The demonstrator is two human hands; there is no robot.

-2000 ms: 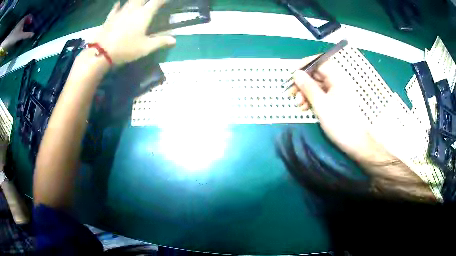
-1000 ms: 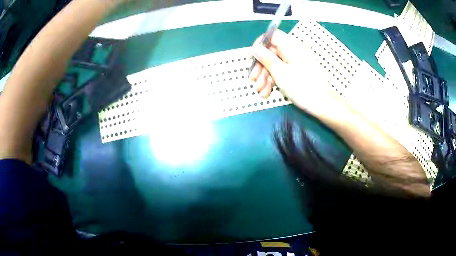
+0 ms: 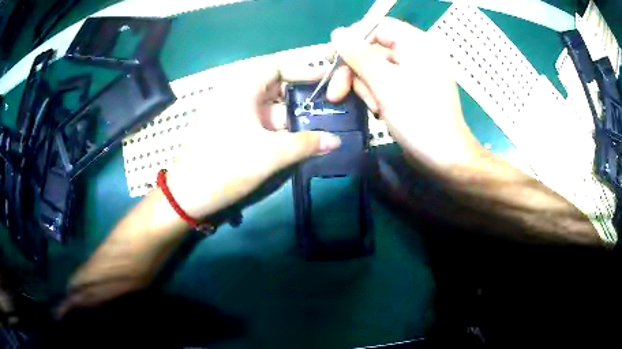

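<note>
My left hand (image 3: 252, 150) holds a black phone housing (image 3: 332, 153) upright in front of me, thumb on its solid panel, fingers behind its left edge. The housing's large rectangular window is at the lower end. My right hand (image 3: 402, 88) holds slim tweezers (image 3: 331, 73) like a pen. Their tip is at the small pale-rimmed camera opening (image 3: 307, 106) near the housing's top left corner. Whether a piece is at the tip cannot be told. A cream dotted sheet (image 3: 153, 140) lies behind the hands, partly hidden by them.
Black housings (image 3: 123, 95) lie overlapping at the left. Another dotted sheet (image 3: 494, 75) lies angled at the right, with more sheets and black housings (image 3: 605, 102) at the far right edge. A pale strip (image 3: 232, 8) runs along the mat's far side.
My left hand has come back from the far left and now holds a housing in front of me. The tweezers have moved from over the dotted sheet to the housing's top.
</note>
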